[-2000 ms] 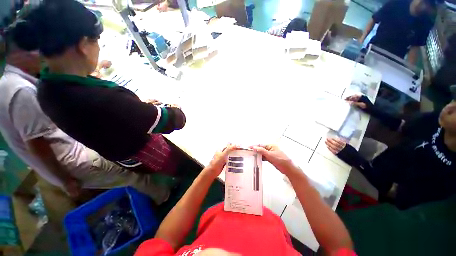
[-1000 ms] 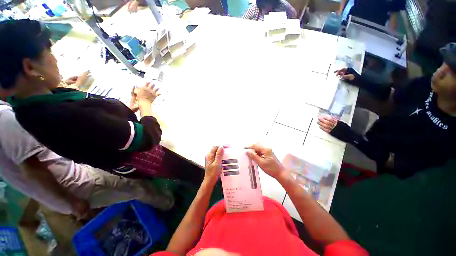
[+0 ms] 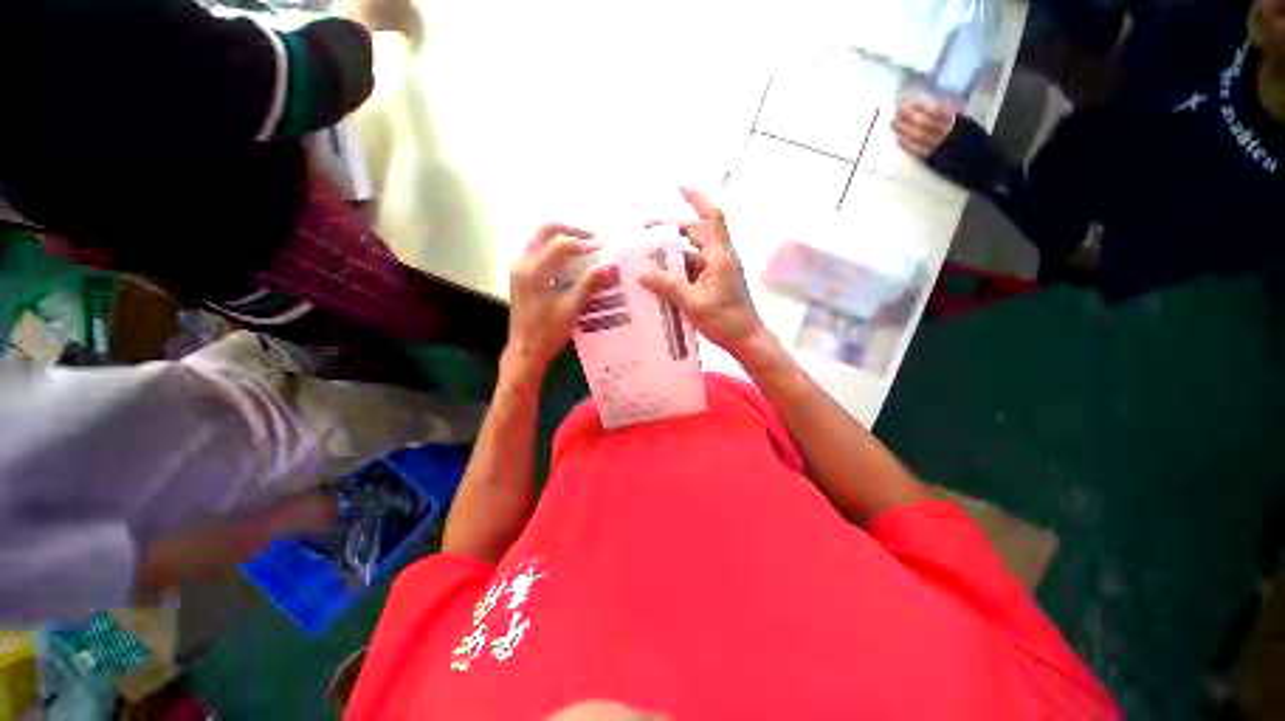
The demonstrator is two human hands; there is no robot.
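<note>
A slim product box (image 3: 637,359), pale pink-white with dark bars and a long dark product picture, stands over my lap near the table edge, its lower end against my red shirt. My left hand (image 3: 553,289) grips its upper left side, thumb on the face. My right hand (image 3: 708,282) is at its upper right corner, thumb on the face and forefinger raised. The top end of the box is partly behind my fingers and washed out, so I cannot tell if it is open.
The white table (image 3: 564,127) with black lines lies ahead. A pale pink stack (image 3: 843,289) sits at its right edge. Another person's hand (image 3: 925,127) rests at the far right. A person in dark clothes stands at left. A blue crate (image 3: 317,571) with dark bagged items is on the floor.
The view has tilted down toward my lap. The box appears higher in view and tilts slightly. My fingers have shifted from the top corners, and the right forefinger is lifted.
</note>
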